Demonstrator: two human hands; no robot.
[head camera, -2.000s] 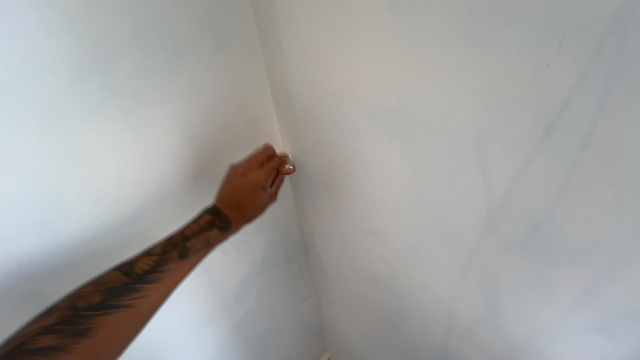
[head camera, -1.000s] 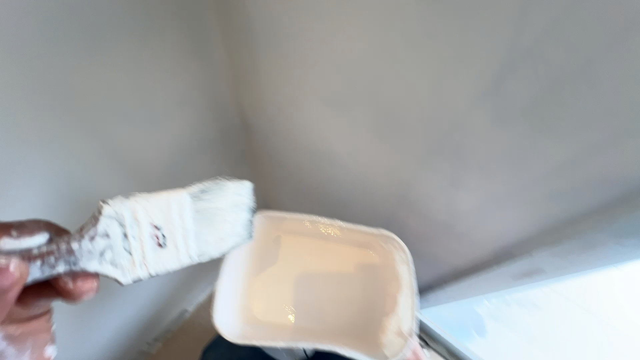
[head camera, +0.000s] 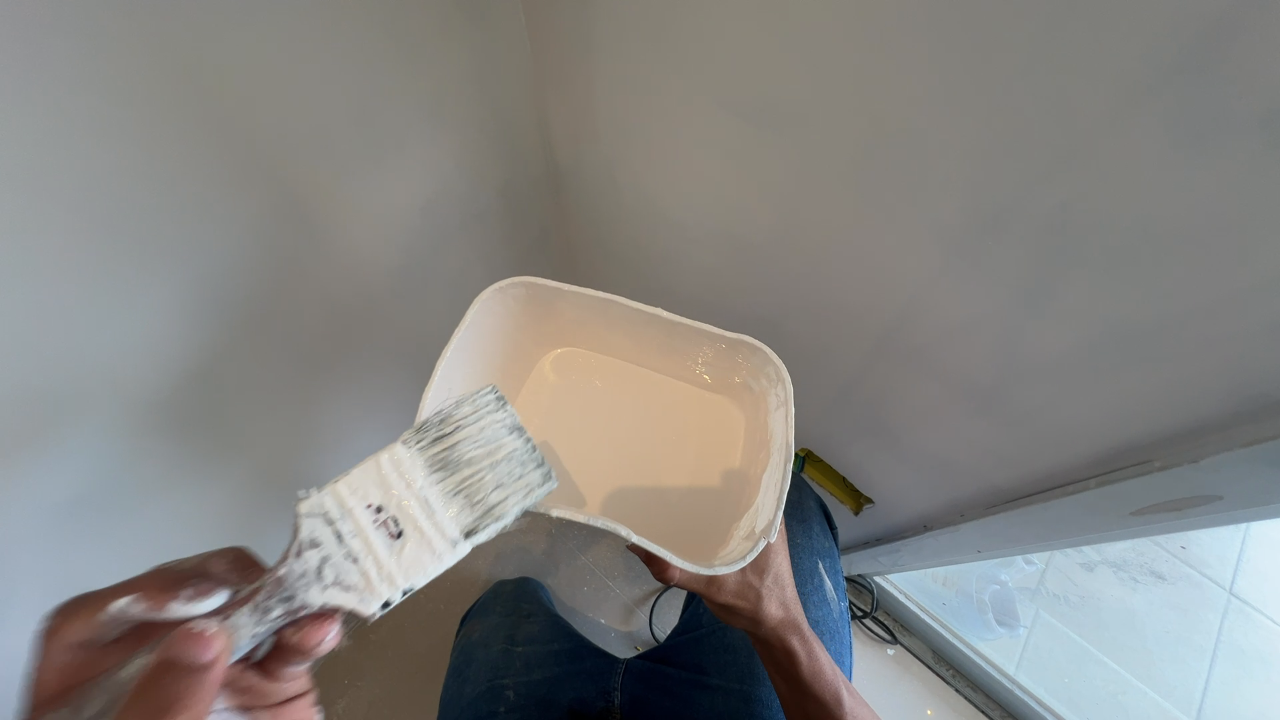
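At the lower left my left hand (head camera: 190, 635), smeared with white paint, grips the handle of a flat paintbrush (head camera: 400, 510). Its paint-coated bristles point up and right, overlapping the near left rim of a plastic tub (head camera: 605, 295) in this view; whether they touch is unclear. Cream-coloured paint (head camera: 640, 425) lies in the bottom of the tub, and wet paint streaks its right inner wall. My right hand (head camera: 745, 600) holds the tub from below at its near right side, the fingers partly hidden under it.
Pale walls meet at a corner (head camera: 548, 180) ahead. My jeans-clad legs (head camera: 640, 680) are below the tub. A yellow packet-like object (head camera: 835, 482) and a dark cable (head camera: 872, 612) lie at the right, near a ledge (head camera: 1090, 505) and light floor tiles (head camera: 1130, 620).
Two seconds ago my left hand was up at the wall corner; the view has since tilted down. Compared with one second ago, the brush overlaps more of the tub in view.
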